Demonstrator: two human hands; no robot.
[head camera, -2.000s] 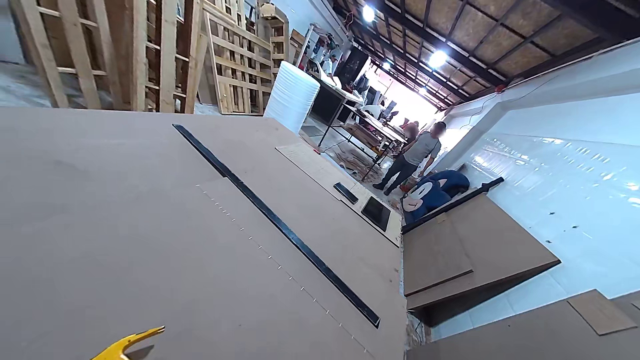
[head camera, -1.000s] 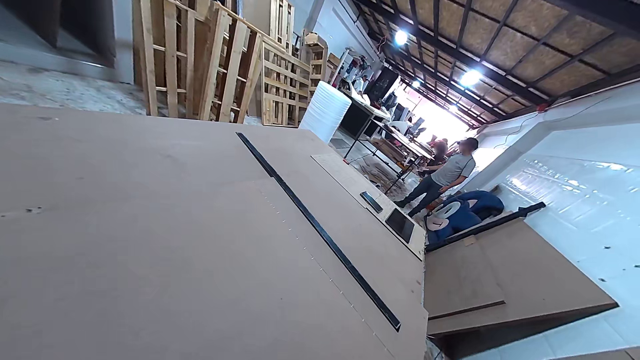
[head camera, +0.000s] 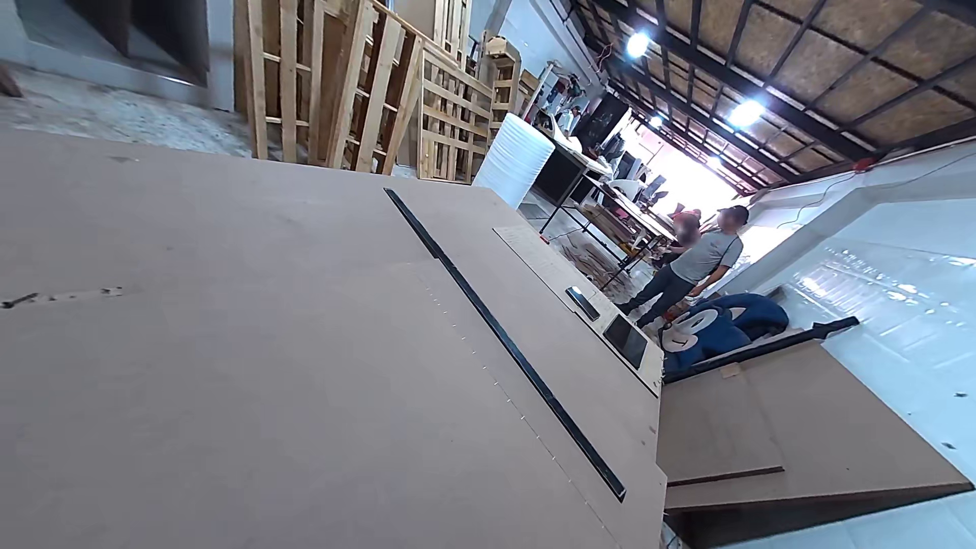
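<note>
Neither my left hand nor my right hand shows in the head view. A large brown fibreboard sheet (head camera: 305, 381) spreads across the lower left and middle. On it lies a long black strip (head camera: 503, 335), running diagonally from the far edge to the lower right. Beside the strip, a row of small light marks follows a thin line. Toward the right edge a pale narrow board (head camera: 534, 255) lies flat, with a dark phone-like object (head camera: 582, 303) and a black rectangular panel (head camera: 625, 340) on it.
Wooden frames (head camera: 335, 91) lean behind the sheet, next to a white foam roll (head camera: 515, 160). Two people are beyond the right edge, one standing (head camera: 705, 255). A blue padded figure (head camera: 709, 332) and more brown board (head camera: 808, 427) are at the right, by a plastic-covered wall.
The view has swung left, bringing more of the frames and floor into sight. The yellow tool seen at the bottom two seconds ago is out of view. The strip lies on the sheet throughout.
</note>
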